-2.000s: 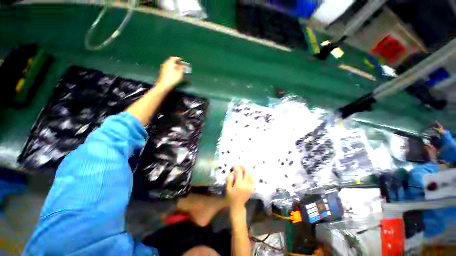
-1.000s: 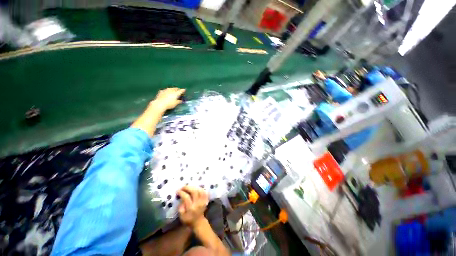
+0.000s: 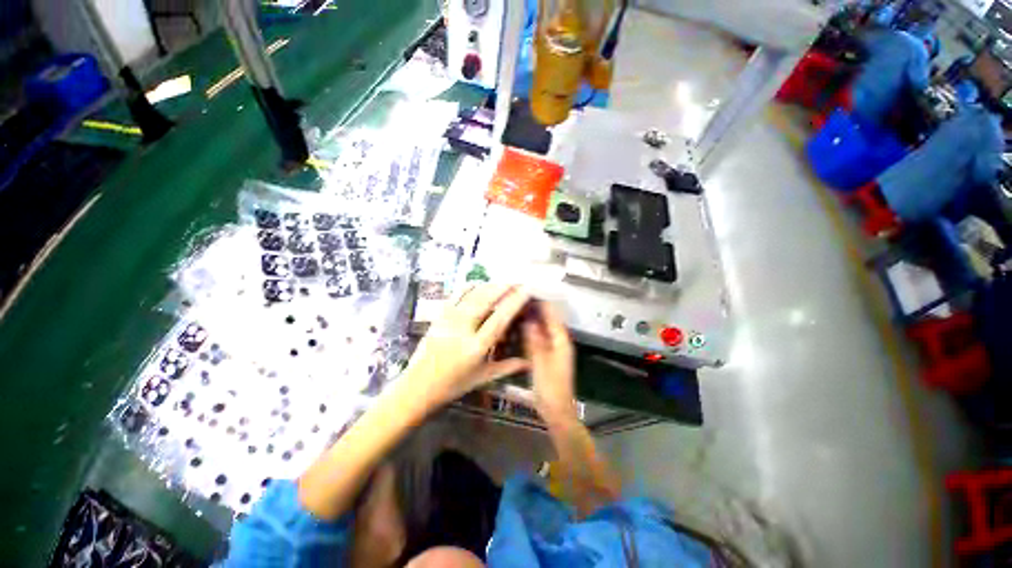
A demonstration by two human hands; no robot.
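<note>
My left hand (image 3: pixel 466 338) and my right hand (image 3: pixel 552 357) are close together in front of the press bed's front edge. Their fingers meet and are blurred. A small dark patch shows between them, but whether it is a held piece cannot be told. The white press bed (image 3: pixel 694 300) lies just beyond, bearing a black press fixture (image 3: pixel 641 233), a pale green locating jig (image 3: pixel 569 215) with a dark piece on it, and an orange-red card (image 3: pixel 525 182).
Release film sheets (image 3: pixel 266 366) with black dots and rings lie on the green bench (image 3: pixel 144 250) at left. A yellow-gold cylinder (image 3: pixel 558 67) hangs above the bed. Red button (image 3: pixel 671 335) is on the front edge. Wrapped tray (image 3: pixel 105 538) is at lower left. People in blue are at right.
The view has turned right towards the press. My left hand has left the bench's far side and my right hand has left the film's near edge; they are now together at the press front.
</note>
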